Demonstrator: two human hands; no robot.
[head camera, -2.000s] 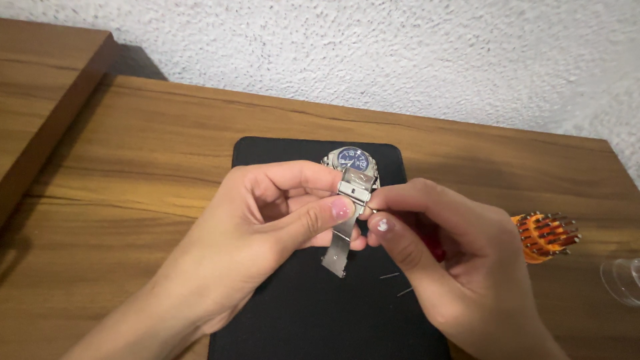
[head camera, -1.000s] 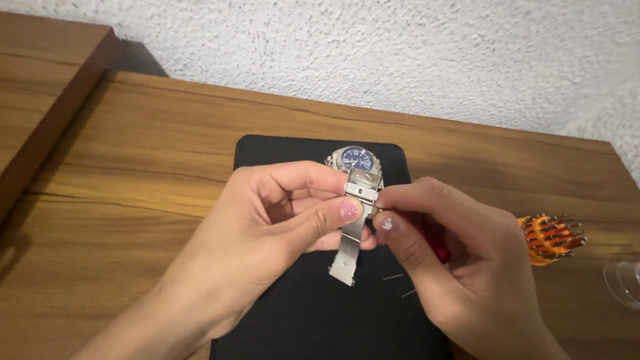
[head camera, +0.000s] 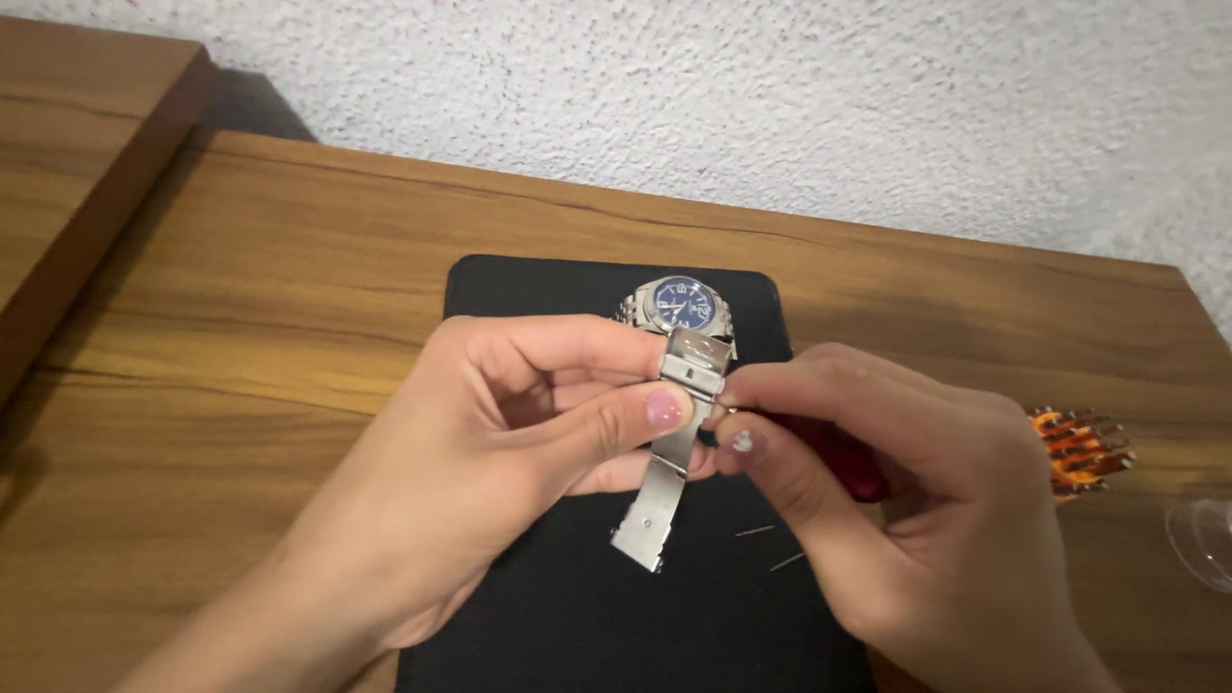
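A steel wristwatch (head camera: 685, 304) with a blue dial is above a black mat, its bracelet running toward me. My left hand (head camera: 520, 423) pinches the unfolded metal clasp (head camera: 669, 452) between thumb and fingers, and the clasp's free end hangs down over the mat. At the clasp's right edge, my right hand (head camera: 895, 472) holds a small thin metal piece (head camera: 731, 410) between thumb and index finger; whether it is a pin or a tool tip I cannot tell. A dark red object (head camera: 852, 467), partly hidden, lies behind or within the right hand's fingers.
Under the hands lies the black mat (head camera: 616, 616) on a wooden table (head camera: 318, 289). Two thin metal pins (head camera: 756, 530) rest on it. At the right are an orange, spiky-ended object (head camera: 1080, 452) and a clear round item (head camera: 1203, 544). A raised wooden block (head camera: 87, 115) and textured wall bound the area.
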